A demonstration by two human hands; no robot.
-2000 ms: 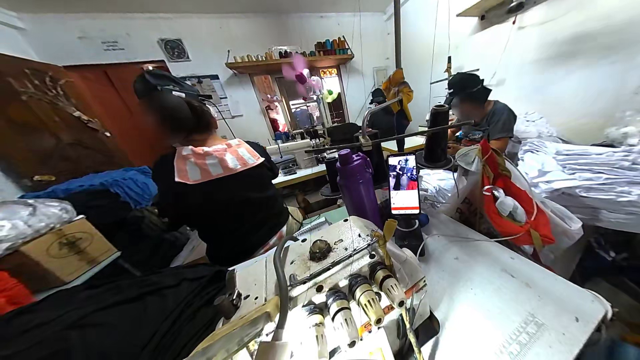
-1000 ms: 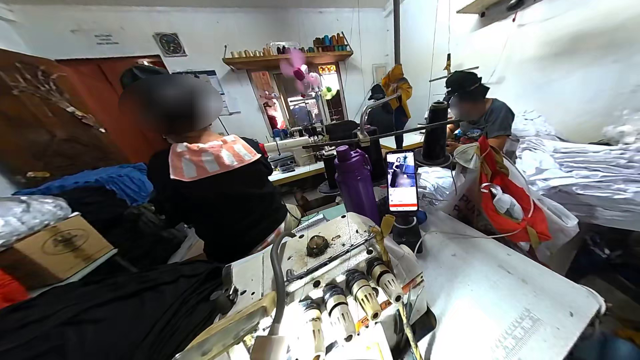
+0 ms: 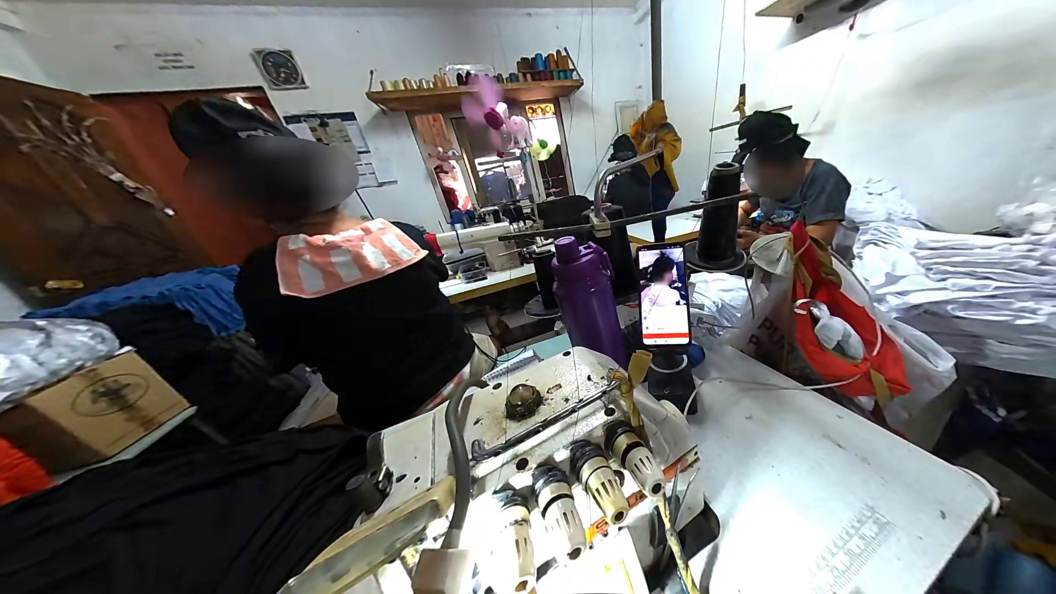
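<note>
Neither of my hands shows in the head view. Right below me stands a white industrial sewing machine, seemingly an overlocker (image 3: 487, 421), with several tension knobs (image 3: 596, 483) on its front and a round dark cap on top. Behind it a purple bottle (image 3: 587, 301) stands upright. Just right of the bottle, a lit phone (image 3: 663, 295) is held upright on a dark stand. Black fabric (image 3: 181, 503) lies to the left of the machine.
A white table (image 3: 833, 470) extends right, with a red bag (image 3: 850, 346) at its back edge. A person in black (image 3: 355, 346) is at the left, another person (image 3: 813, 194) at the back right. Also there are a cardboard box (image 3: 99, 408), a black thread cone (image 3: 720, 216) and piled white fabric (image 3: 949, 289).
The person in black at the left has turned the head and leaned somewhat. The machine, bottle and phone stand as before.
</note>
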